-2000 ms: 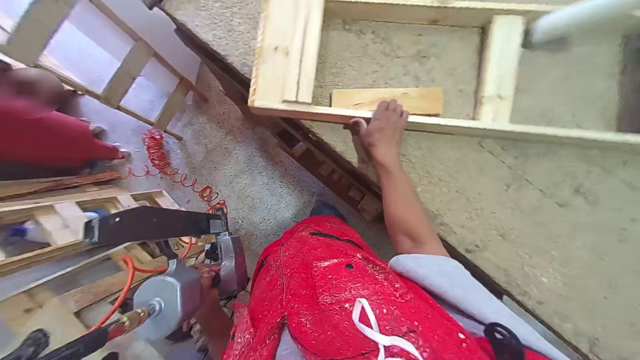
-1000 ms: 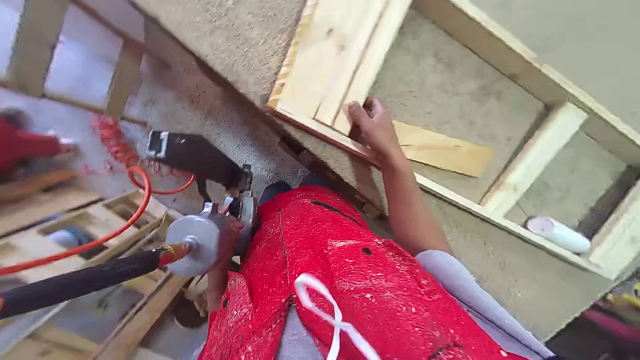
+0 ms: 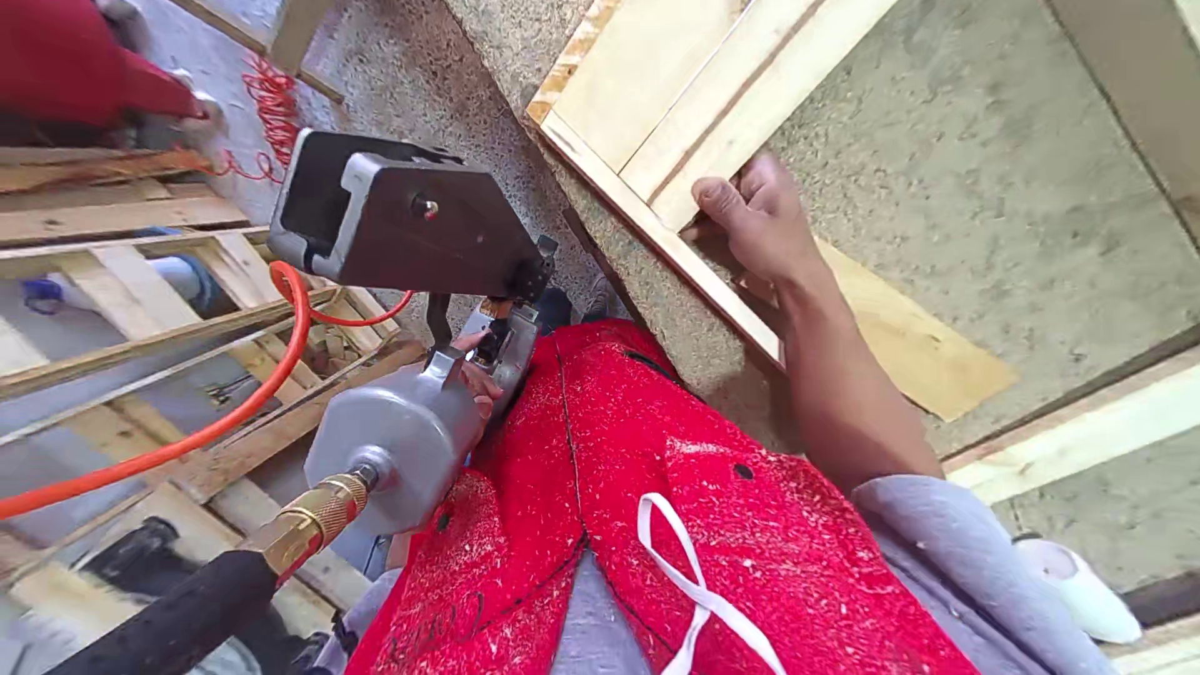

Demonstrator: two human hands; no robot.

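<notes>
My left hand [image 3: 483,389] is closed around the handle of a grey and black pneumatic nail gun [image 3: 403,441], partly hidden behind its body. A brass coupling [image 3: 323,516] joins the tool to a black hose end. To the right, the thumb of my right hand [image 3: 755,211] rests on the end of an inner board [image 3: 750,112] of a wooden frame [image 3: 656,234], with the fingers curled at its edge near the front rail. A loose wooden board [image 3: 909,328] lies inside the frame, partly behind my right forearm.
The frame lies on a rough, concrete-like work surface [image 3: 966,159]. More slatted wooden frames [image 3: 141,300] stand at the left, crossed by an orange air hose [image 3: 253,403]. A person in red [image 3: 84,75] is at the upper left. A white cylindrical object [image 3: 1078,586] is at the lower right.
My right hand has gone from the front rail, beside the loose board, to the end of the inner board. The nail gun's black magazine has swung up and right in view. The view has shifted considerably.
</notes>
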